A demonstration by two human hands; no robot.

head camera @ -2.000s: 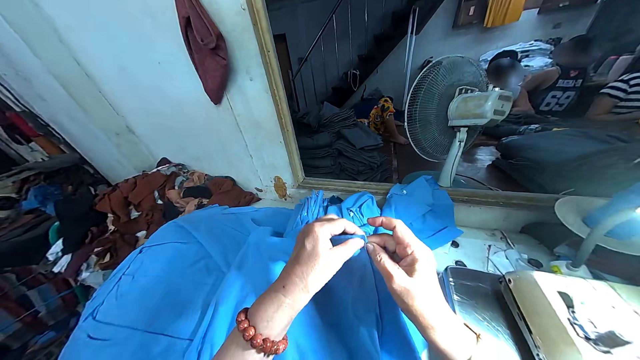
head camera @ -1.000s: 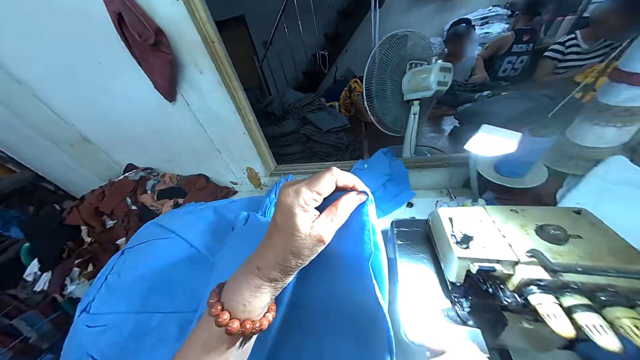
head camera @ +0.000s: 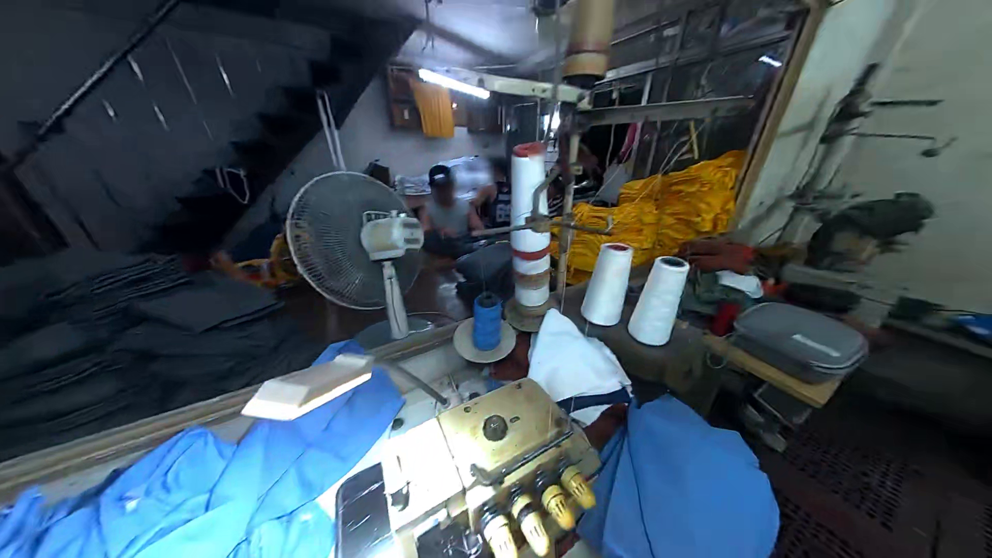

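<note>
Neither my left hand nor my right hand shows in the head view now. Crumpled blue fabric (head camera: 232, 480) lies at the lower left, against the left side of an overlock sewing machine (head camera: 504, 426). More blue fabric (head camera: 690, 480) hangs at the machine's right side. Several yellow tension knobs (head camera: 556, 505) line the machine's front. A blue thread spool (head camera: 487, 322) stands on a round holder behind it, and a white lamp head (head camera: 310, 387) is over the fabric.
A standing fan (head camera: 353, 240) is beyond the ledge. White thread cones (head camera: 607, 285) stand behind the machine, near a tall thread stand (head camera: 570, 201). A grey case (head camera: 800, 341) rests at the right. Dark folded cloth lies at the left; a person (head camera: 449, 205) is in the background.
The view has swung far to the right. The hand that was on the blue fabric one second ago is out of view.
</note>
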